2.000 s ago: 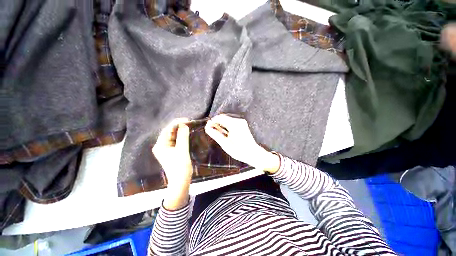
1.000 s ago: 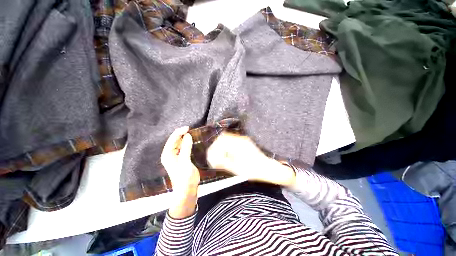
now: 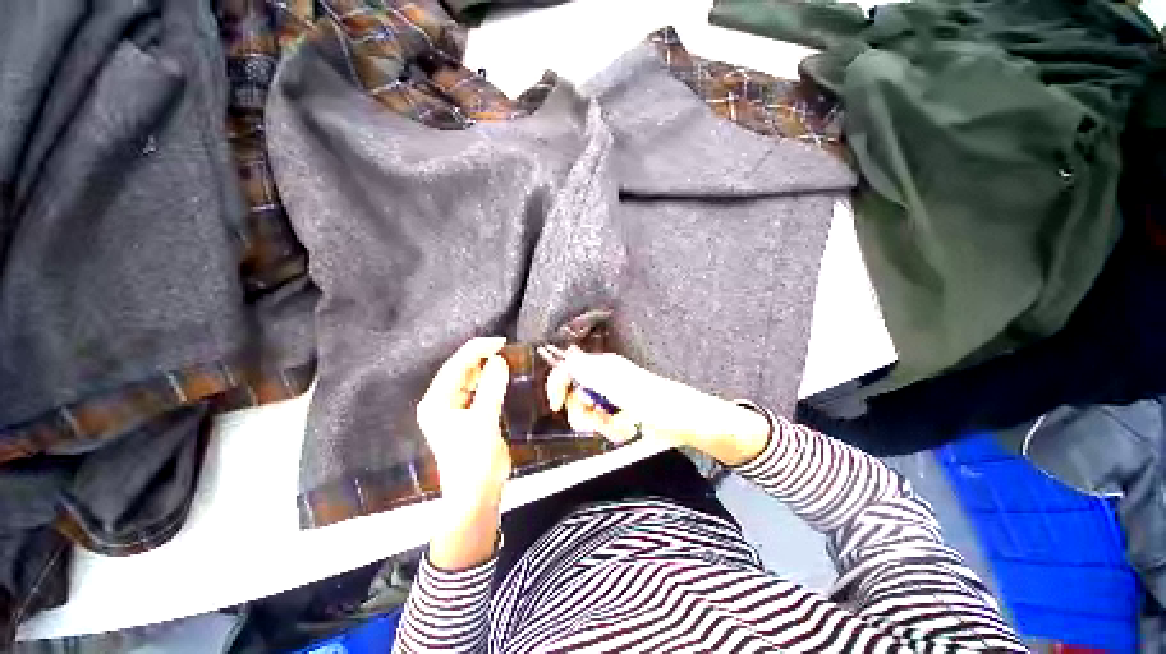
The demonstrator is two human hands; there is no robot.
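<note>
A grey garment (image 3: 409, 243) with plaid edging lies spread in front of me, its near edge by the table's front. My left hand (image 3: 468, 415) pinches the plaid hem (image 3: 522, 383) between thumb and fingers. My right hand (image 3: 614, 394), just right of it, holds small thread snips (image 3: 596, 399) with a dark handle. Their pale tips point up and left at the plaid edge. Whether the blades touch a thread is too small to tell.
More grey garments with plaid edges (image 3: 122, 256) lie at the left. Olive-green garments (image 3: 978, 217) lie at the right. The white table (image 3: 243, 511) curves along the front. Blue material (image 3: 1036, 537) and grey cloth are at the lower right.
My right hand, blurred a second ago, now shows the snips with their tips at the plaid edge. My left hand stays on the hem. The turned-up plaid has dropped lower and shows less.
</note>
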